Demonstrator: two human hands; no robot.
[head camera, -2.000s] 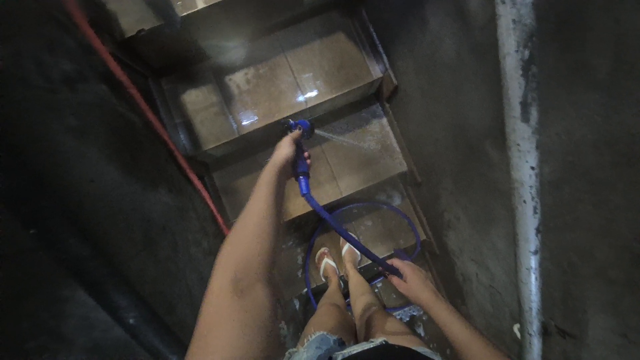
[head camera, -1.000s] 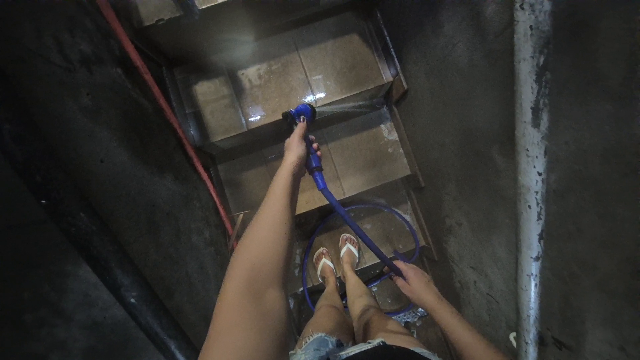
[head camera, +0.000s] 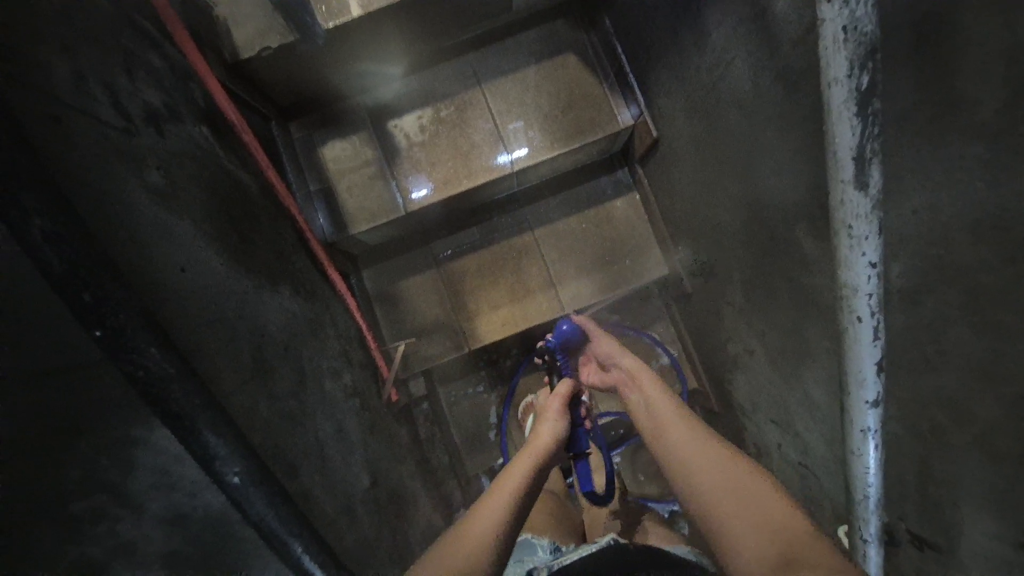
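A blue hose spray nozzle (head camera: 569, 334) is held close in front of my body, above my legs. My left hand (head camera: 554, 412) is closed around its handle. At the nozzle's head, my right hand (head camera: 602, 360) touches the right side with its fingers; how firmly it grips does not show. The blue hose (head camera: 592, 488) bends in a tight loop below the handle, and more of it lies coiled around my feet on the step. My feet in white flip-flops are partly hidden behind my hands.
Wet tiled stairs (head camera: 448, 152) rise ahead. A red rail or pipe (head camera: 272, 176) runs along the left wall, with a dark pipe (head camera: 192, 416) farther left. A worn white pipe (head camera: 860, 280) stands at the right, beside a dark concrete wall (head camera: 744, 200).
My left hand has drawn the nozzle back towards my body. My right hand has left the hose and moved up to the nozzle's head. The water spray seen earlier no longer shows plainly.
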